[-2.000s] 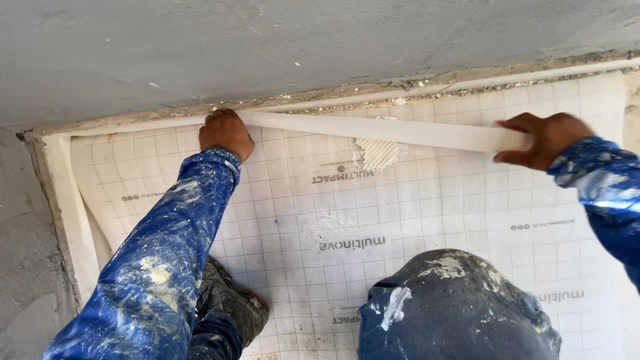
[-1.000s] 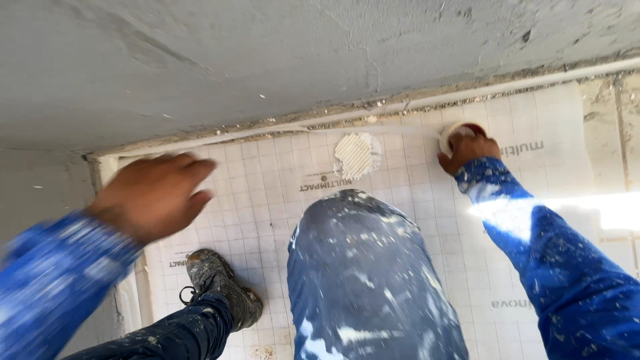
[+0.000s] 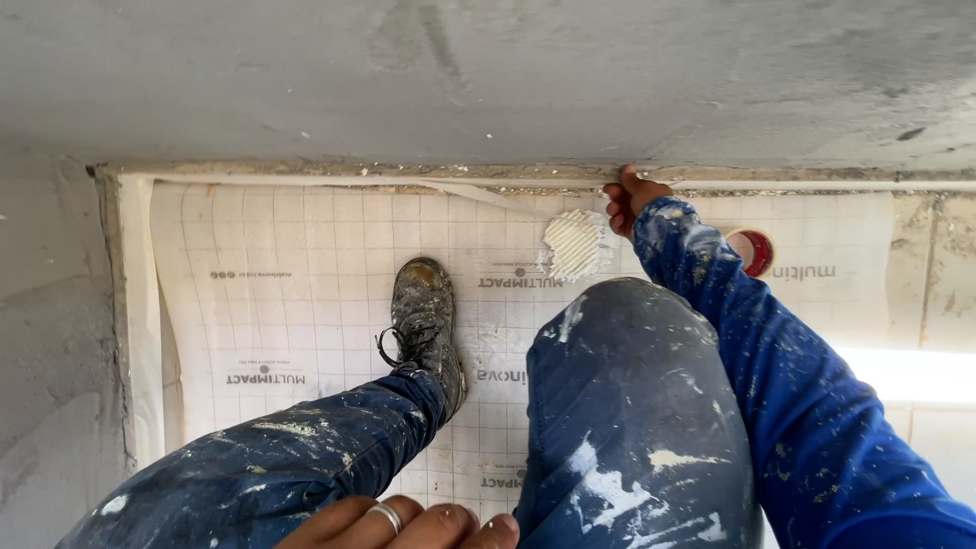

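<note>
My right hand (image 3: pixel 634 200) is at the foot of the grey wall, its fingers curled near the edge of the floor sheet; whether it pinches anything cannot be told. A strip of white tape (image 3: pixel 479 195) runs along the joint from the left corner, and part of it lifts off and slants toward the patch of ridged adhesive (image 3: pixel 576 242). Past my right forearm a tape roll with a red core (image 3: pixel 753 252) rests on the printed grid sheet (image 3: pixel 343 221). Low in the view, my left hand (image 3: pixel 404 524), with a ring on one finger, shows only its fingers; nothing is seen in it.
The grey wall (image 3: pixel 488 84) closes off the far side, and another wall (image 3: pixel 57 305) stands at the left. My paint-stained boot (image 3: pixel 424 328) is planted on the sheet, with my bent knee (image 3: pixel 625 343) beside it. Bare floor tiles (image 3: pixel 957 267) show at the right.
The tape roll, in my right hand one second ago, now lies on the sheet. My right hand has gone to the wall's foot. My left hand has drawn back toward my body.
</note>
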